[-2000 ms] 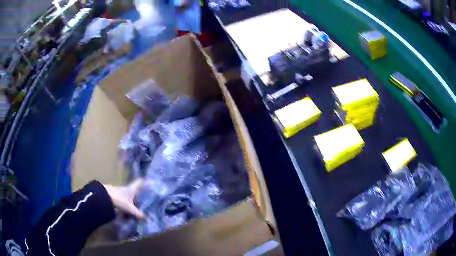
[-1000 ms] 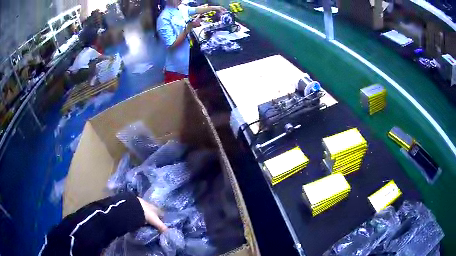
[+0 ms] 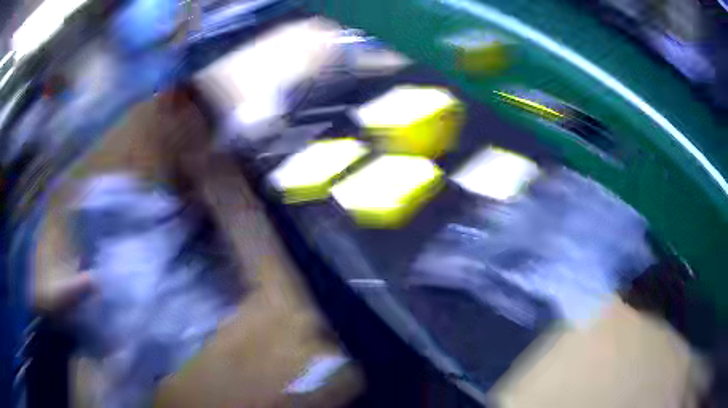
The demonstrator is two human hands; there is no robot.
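The whole view is blurred. My left hand (image 3: pixel 70 288) shows as a small smear at the left, beside the crinkled clear bags (image 3: pixel 144 263) inside the brown carton (image 3: pixel 239 351); whether its fingers hold a bag cannot be told. My right hand is not visible. Stacks of yellow-edged battery packs (image 3: pixel 389 195) stand on the black bench, with another stack (image 3: pixel 319 169) to their left and a taller one (image 3: pixel 419 119) behind. A smaller pack pile (image 3: pixel 496 174) is at their right, next to a heap of clear bags (image 3: pixel 551 239).
The green conveyor belt (image 3: pixel 662 187) with a white line curves along the right, carrying a yellow-edged pack with a black case (image 3: pixel 571 119) and a further pack stack (image 3: pixel 483 57). A tan cardboard sheet (image 3: pixel 607 366) is at bottom right. A pale sheet (image 3: pixel 275 64) lies at the back.
The view has swung right and down, so carton and stacks sit further left. The bench bags and cardboard sheet show more. My left hand now shows only small at the left.
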